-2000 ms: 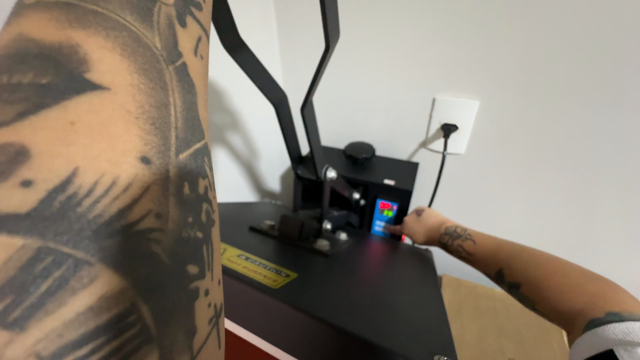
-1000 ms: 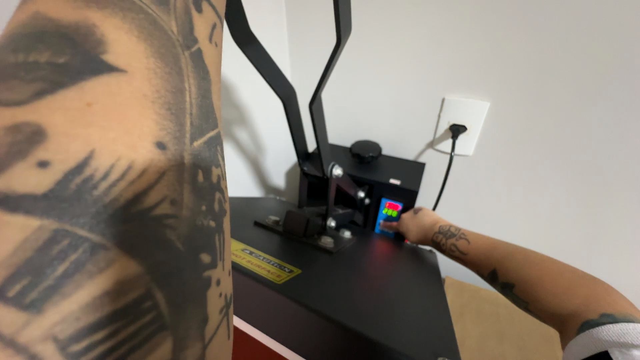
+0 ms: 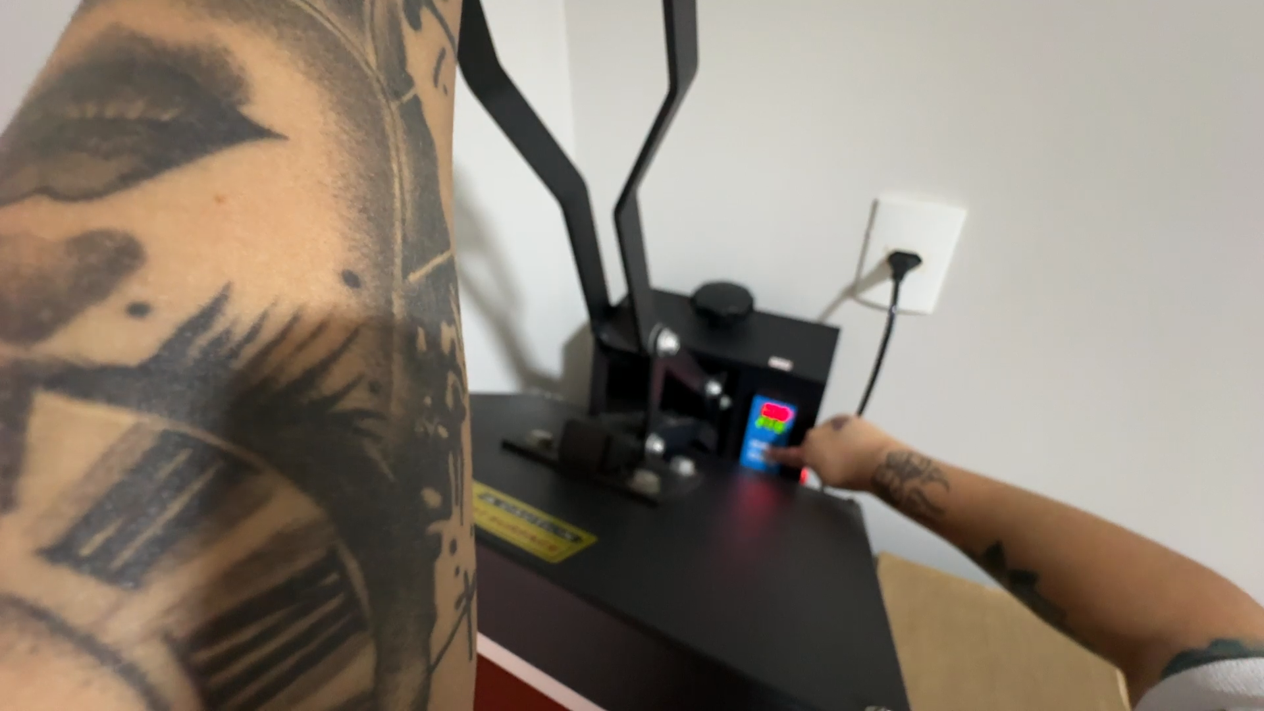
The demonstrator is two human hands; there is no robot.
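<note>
My right hand [image 3: 849, 452] reaches in from the right, its index finger stretched out to the lower part of a lit control panel [image 3: 768, 434] and its other fingers curled. It holds nothing. The panel, with red and green digits, sits on the black control box [image 3: 780, 346] of a heat press. Bent black metal bars [image 3: 573, 197] rise above the press's wide black upper platen [image 3: 731, 592]. A raised tattooed left arm fills the left side close to the camera; my left hand is outside the frame.
A black plug [image 3: 903, 263] is in a white wall outlet [image 3: 926, 232], its cable running down behind my right hand. Brown cardboard [image 3: 987, 632] lies right of the press. A yellow warning label [image 3: 533, 523] is on the platen. Something red with a pale edge shows below the platen.
</note>
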